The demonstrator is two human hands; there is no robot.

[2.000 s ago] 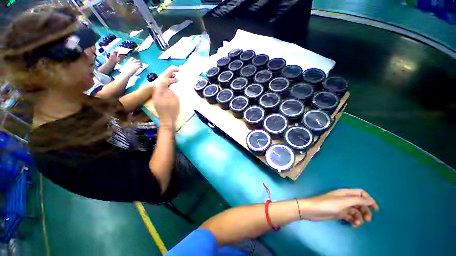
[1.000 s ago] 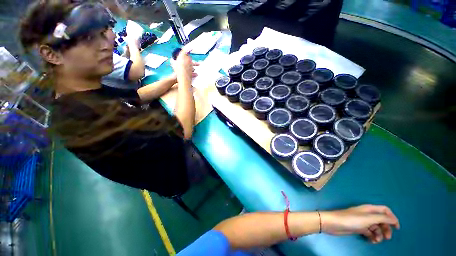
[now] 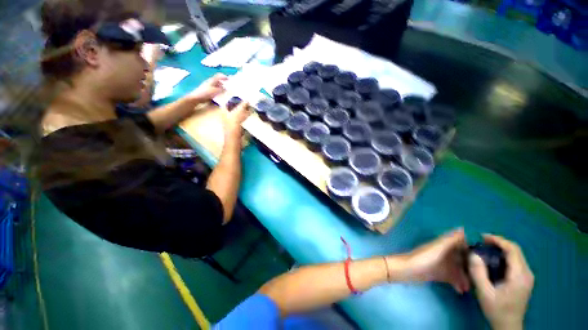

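A black round mount is held over the bench at the lower right. My right hand grips it, with the thumb across its near face. My left hand is beside it, fingers close to its left side; the blur hides whether they touch it. A red string is around my left wrist. Rows of black round mounts with pale-ringed tops stand on a cardboard pad ahead of my hands.
A coworker in a black shirt sits at left, hands at the pad's far left corner, near a small dark part. White sheets lie behind the rows, beside a black box. The green bench runs along the pad.
My right hand has come into view at the lower right with a black mount in it. My left hand is now beside that mount. The coworker's hands have moved and the view has shifted.
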